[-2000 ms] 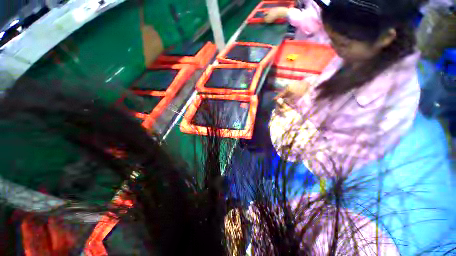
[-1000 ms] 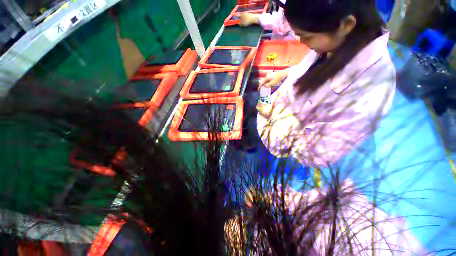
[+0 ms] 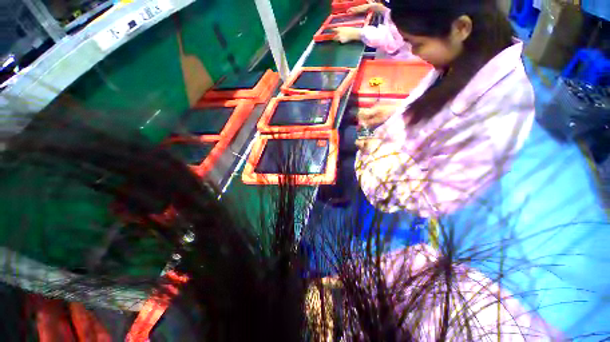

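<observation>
Three dark tablets in orange frames lie in a row on the green bench in front of me. The nearest tablet [image 3: 292, 157] is at the middle, with the second tablet [image 3: 299, 112] and the third tablet [image 3: 321, 80] behind it. More orange-framed tablets [image 3: 207, 120] lie to the left, beyond a metal strip. Neither of my hands shows. Dark hair covers much of the lower left and bottom of the view. A pink sleeve at the bottom is partly behind hair, and no hand can be made out there.
A person in a pink smock [image 3: 461, 120] sits at the right, hands near an orange tray [image 3: 394, 77]. Another person's hand [image 3: 348, 33] is on a far orange-framed tablet. A pale post [image 3: 273, 40] stands behind the row. A blue stool [image 3: 585, 67] is at far right.
The view has shifted a little between frames. The seated person's hands have moved slightly. At the far end, a second hand of the other person now shows. The near tablets still lie in their row.
</observation>
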